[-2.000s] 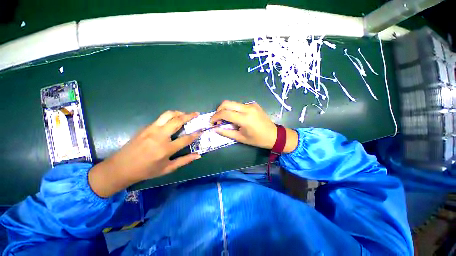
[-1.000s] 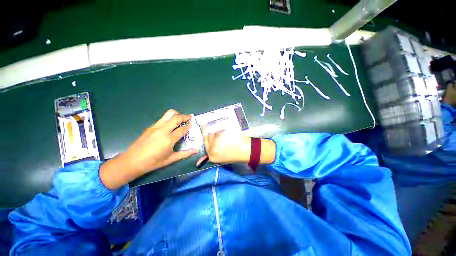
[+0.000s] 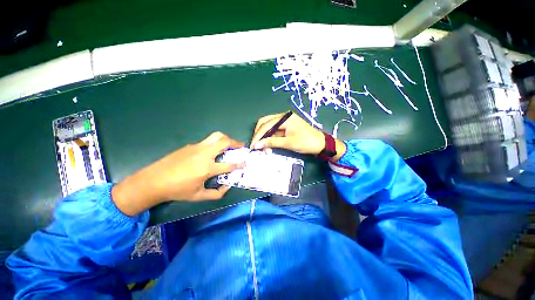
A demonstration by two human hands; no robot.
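Note:
An open phone body [image 3: 267,174] lies on the green bench in front of me, its dark end to the right. My left hand [image 3: 196,170] holds its left end, with the fingers on the near and far edges. My right hand [image 3: 287,136] grips a dark pen-like tool [image 3: 274,129] above the phone's far edge; its tip is at the phone near my left fingers. The fingers hide part of the phone's left end. Any cable inside the phone cannot be told from the bright surface.
A second open phone body [image 3: 79,153] lies at the left, beside my left sleeve. A tangled pile of white cables [image 3: 321,79] lies beyond my right hand, with loose ones to its right. A white rail [image 3: 188,50] runs behind. Stacked trays [image 3: 481,111] stand at the right edge.
The phone has turned so its dark end points slightly towards me. My right hand has moved from on top of the phone to its far side, and the dark tool now points down at it.

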